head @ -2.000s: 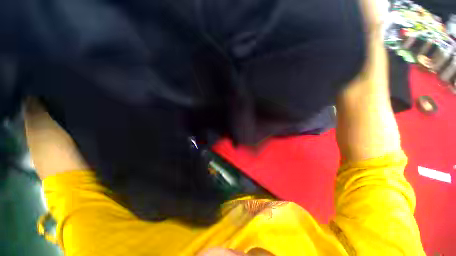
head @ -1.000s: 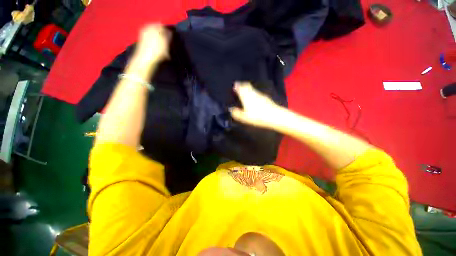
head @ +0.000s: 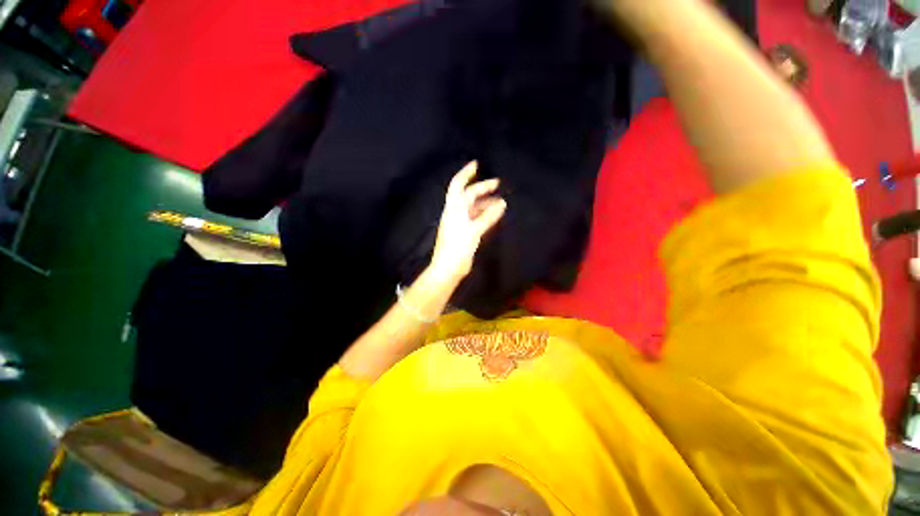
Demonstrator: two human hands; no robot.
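Note:
A dark coat (head: 404, 131) lies spread over the red-covered table, with one sleeve (head: 267, 156) out to the left and its lower part towards me. My left hand (head: 469, 217) is over the middle of the coat, palm partly up, fingers apart and slightly bent, with nothing visible in it. My right arm reaches across the upper right to the top edge. Only the forearm and wrist show; the hand is cut off, so what it does is hidden.
Dark cloth (head: 212, 353) hangs or lies at lower left, near a brown-topped, yellow-edged frame (head: 151, 459) and a yellow-marked strip (head: 212, 227). On the red table (head: 646, 212) are a round brown item (head: 787, 62) and a dark cylinder (head: 898, 224), far right.
The coat has been shifted and spread differently, with a plain dark side showing. My left hand has moved down and right, off the upper coat. My right hand has moved up out of the frame.

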